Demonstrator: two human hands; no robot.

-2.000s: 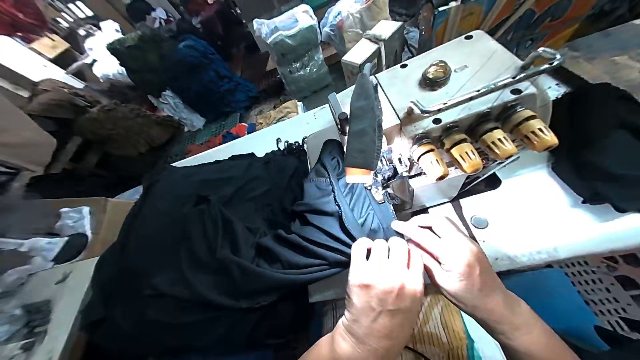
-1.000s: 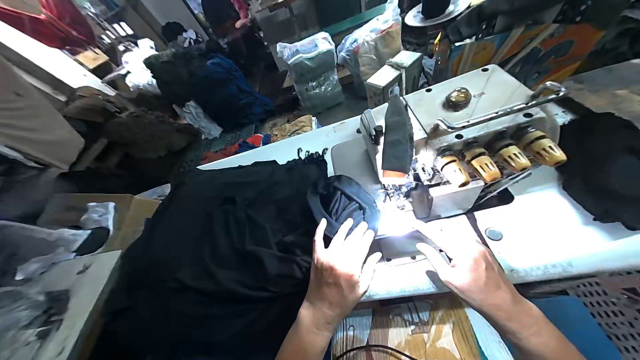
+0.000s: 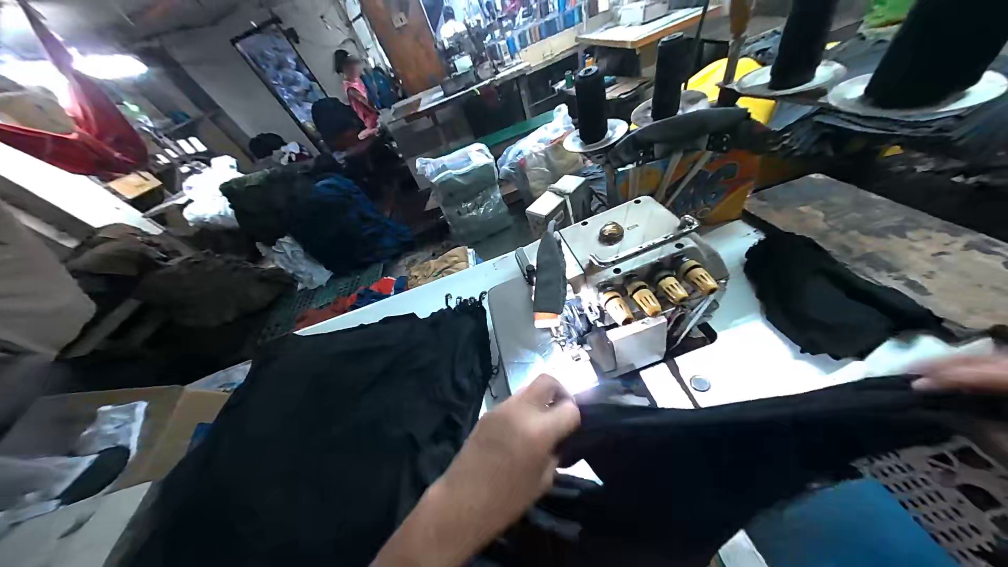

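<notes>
My left hand (image 3: 524, 441) pinches one end of a black fabric piece (image 3: 709, 449) just in front of the lit needle area of an overlock sewing machine (image 3: 630, 244). At the right edge my right hand (image 3: 965, 374), blurred, holds the other end, so the cloth spans between both hands above the white table. The machine has several yellow tension knobs (image 3: 643, 296) and a grey cloth flap beside its presser area. A heap of black fabric (image 3: 331, 425) lies to the left of my left hand, and another black cloth (image 3: 835, 295) rests right of the machine.
Black thread cones (image 3: 591, 106) stand behind the machine. An open cardboard box (image 3: 185, 417) is at the left, with brown cloth heaps (image 3: 189, 276) beyond it. Plastic-wrapped bundles (image 3: 468, 193) sit behind the table. A perforated plastic crate (image 3: 929, 488) is at lower right. A person (image 3: 358, 98) is in the background.
My right hand has moved far to the right, and the black cloth is now stretched between my hands. My left hand has left the heap's edge. The view has tilted up.
</notes>
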